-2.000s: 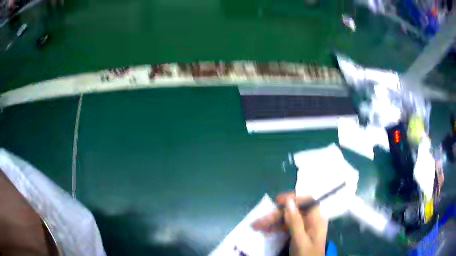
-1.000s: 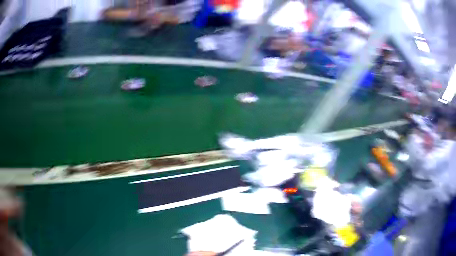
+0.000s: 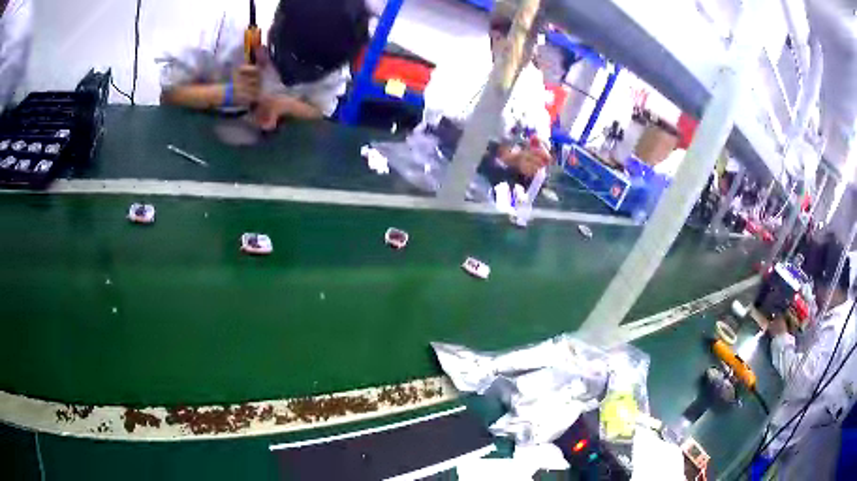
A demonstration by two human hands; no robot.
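Observation:
Neither of my hands shows in the frame. Nearest in front of me, a wide black tape sheet with white long edges lies on the green bench, cut off by the bottom edge. White paper lies to its right. A black box with lit red digits stands beside a crinkled clear-silver plastic bag. Several small watch housings lie apart on the green belt, among them one with a pinkish-white rim and one further right.
A pale, rust-worn rail edges the belt. A slanting pale post rises at right. Across the belt are a black parts tray and a person holding an orange-handled tool. Another person is at far right.
The view has tilted up and turned right, so the bench items sit lower. The hand with the dark pen-like tool has left the frame. The picture is sharper.

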